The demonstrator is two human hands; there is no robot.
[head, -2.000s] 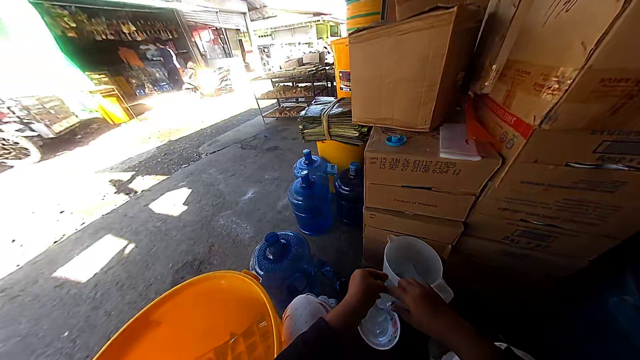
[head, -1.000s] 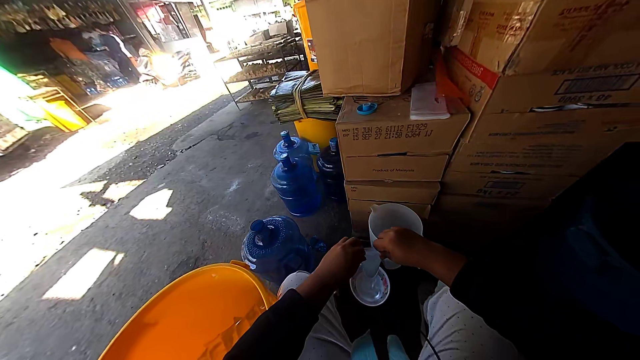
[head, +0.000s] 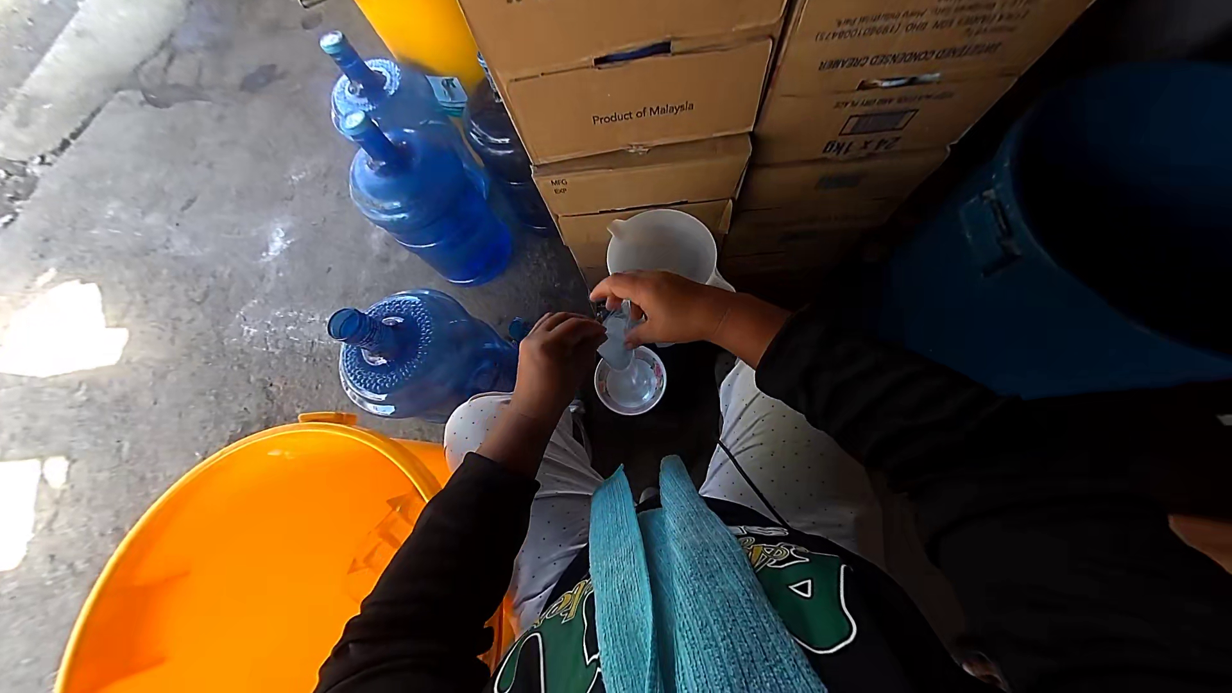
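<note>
My left hand (head: pixel 561 358) and my right hand (head: pixel 664 306) meet above a small white bowl with a patterned rim (head: pixel 656 387). Between their fingers is a small, clear plastic bag (head: pixel 616 345), which both hands grip near its top. The bag hangs over the back of the bowl, and something pale and translucent lies in the bowl. Just behind my right hand stands a translucent white plastic jug (head: pixel 662 243), its spout pointing left and its handle at the right. My fingertips partly hide the top of the bag.
Blue water bottles (head: pixel 428 202) stand on the concrete floor, and another (head: pixel 414 356) is beside my left knee. An orange tub (head: pixel 250 568) is at the lower left. Stacked cardboard boxes (head: pixel 635 115) rise behind the jug. A large blue barrel (head: pixel 962 318) stands at the right.
The view has tilted down, showing more of my lap. Both hands have stayed together near the jug and bowl. My right hand, at the jug's near side earlier, is still close to it.
</note>
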